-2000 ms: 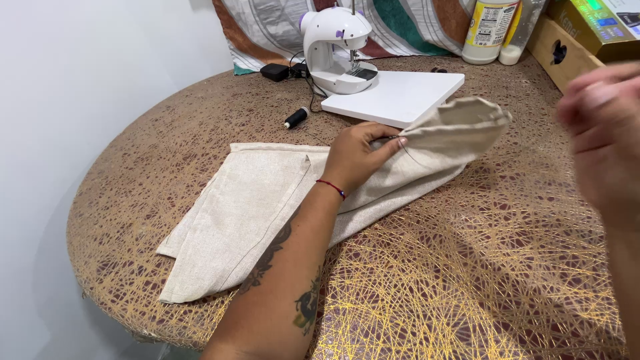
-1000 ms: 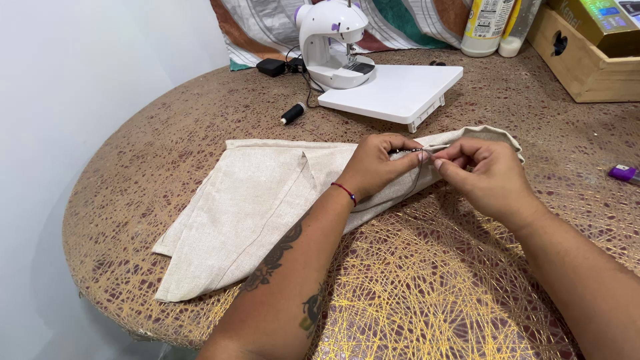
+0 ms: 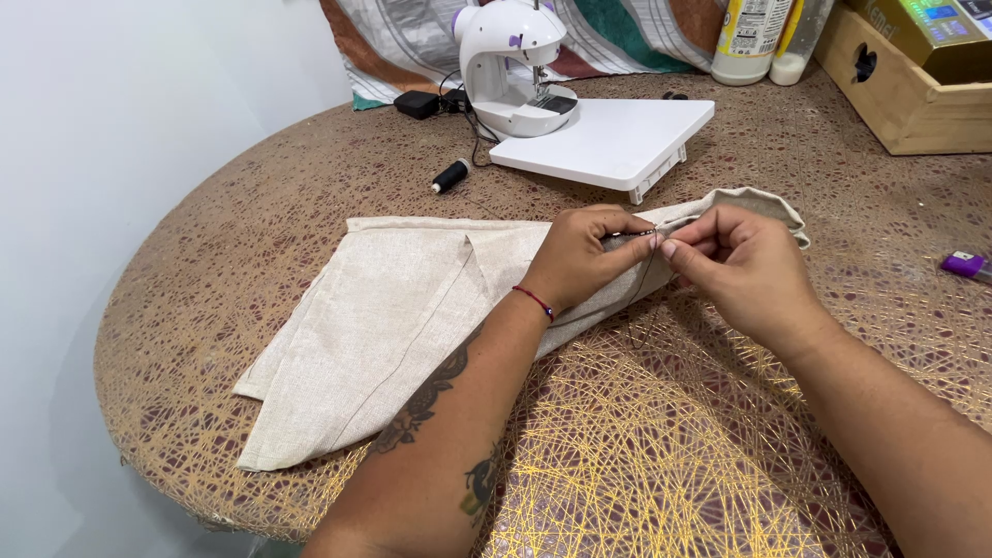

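Observation:
Beige woven fabric [image 3: 387, 310] lies folded across the table, a line of dark stitching running along it. My left hand [image 3: 593, 252] pinches the fabric's hemmed edge between thumb and fingers. Close against it, my right hand [image 3: 732, 267] has thumb and fingertips together at the same edge, on a dark thread [image 3: 642, 291] that hangs down in a loop. Whether a needle is between the fingertips cannot be told. Beyond the fabric lies a spool of black thread [image 3: 451, 177].
A white mini sewing machine [image 3: 511, 70] with a white extension table [image 3: 612, 143] stands behind the fabric. A black adapter [image 3: 416, 104] lies at its left. Bottles [image 3: 748, 46] and a wooden crate [image 3: 930, 116] are back right; a purple-capped object [image 3: 963, 264] lies right.
My right hand, raised at the right two seconds ago, has come down to the fabric beside my left hand. It has stayed there since one second ago.

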